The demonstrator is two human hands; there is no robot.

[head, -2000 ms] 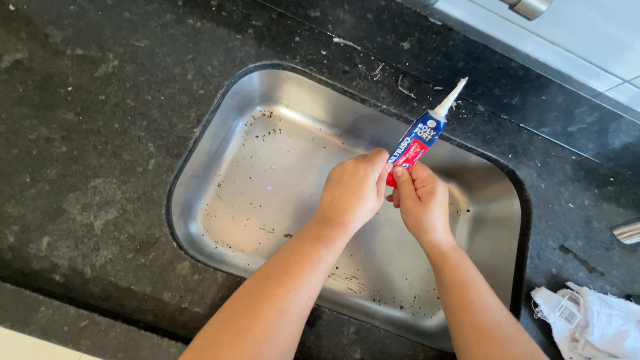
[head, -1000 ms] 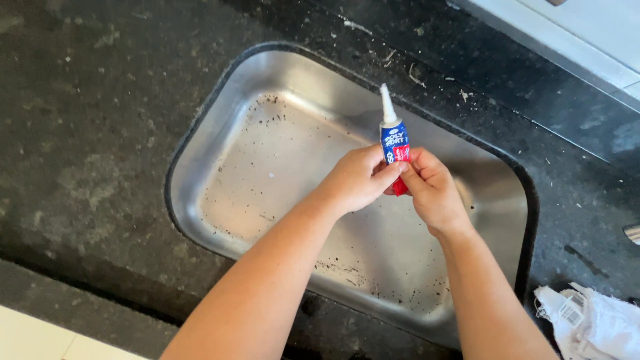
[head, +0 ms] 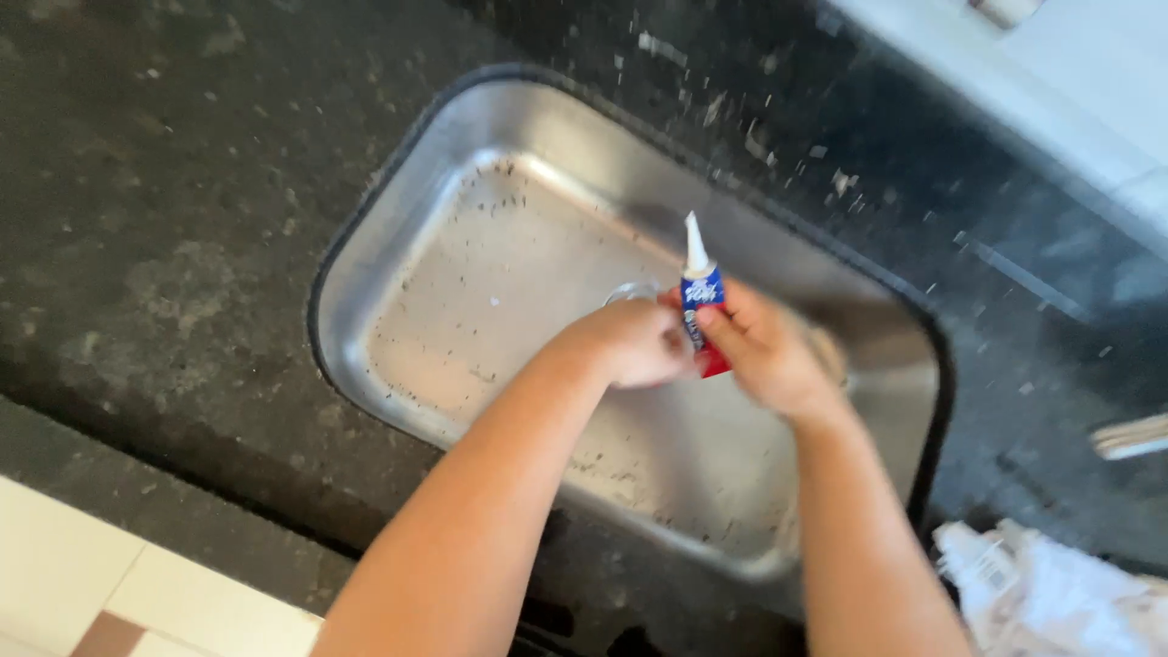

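A blue and red sealant tube [head: 703, 319] with a white cone nozzle points up and away from me, above a stainless steel sink basin [head: 547, 246]. My right hand [head: 766, 347] grips the tube's side, thumb across its front. Beside the tube's lower end is my left hand [head: 643, 342], blurred, fingers curled; whether it still grips the tube cannot be told. Dark crumbs lie scattered over the basin's floor, and part of the round drain shows behind my left hand.
Dark stone countertop [head: 182, 228] surrounds the basin, with pale scraps and dust along its far side. A crumpled white cloth or plastic [head: 1049, 593] lies at the lower right. A metallic object [head: 1131, 436] sits at the right edge. Light floor tiles [head: 155, 575] show at lower left.
The tube's nozzle, tilted to the right two seconds ago, now points nearly straight away from me. My left hand has shifted from the tube's front to its left side.
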